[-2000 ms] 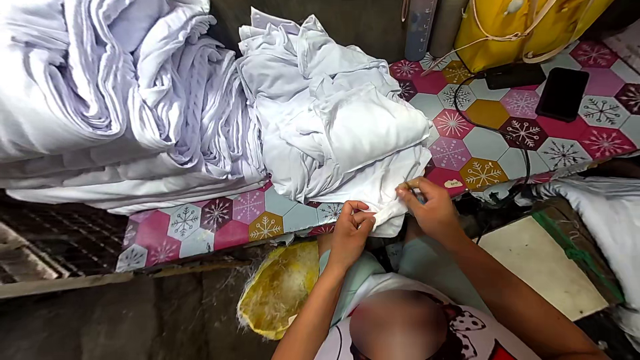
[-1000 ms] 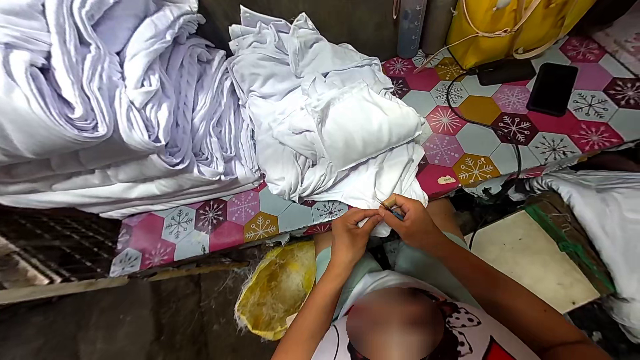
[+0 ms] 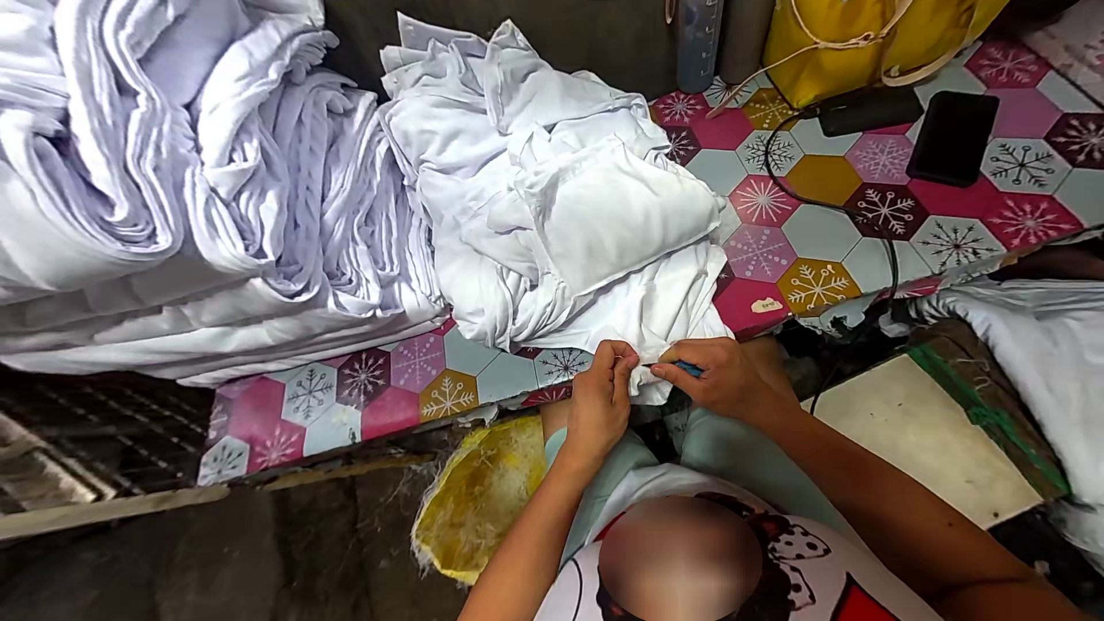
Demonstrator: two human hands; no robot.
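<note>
My left hand [image 3: 608, 392] pinches the lower edge of a white cloth [image 3: 655, 310] at the front of the table. Close to its right, my right hand [image 3: 711, 375] holds a small blue tool [image 3: 687, 368] between thumb and fingers, its tip pointing at the pinched edge; the fingers hide most of it, so its kind cannot be told. The cloth belongs to a loose pile of white fabric pieces [image 3: 552, 172], with a smooth folded piece [image 3: 621, 216] on top.
A tall stack of folded white fabric [image 3: 241, 207] stands at left. On the snowflake-patterned table cover [image 3: 828, 233] lie a black phone [image 3: 953, 138], a dark case [image 3: 869, 110] and a cable. A yellow bag [image 3: 862, 43] is behind; a yellow basin [image 3: 483, 500] holding loose threads stands below.
Two seconds ago my hands were slightly farther apart along the cloth's edge; they came together one second ago. The blue tool now shows in my right hand.
</note>
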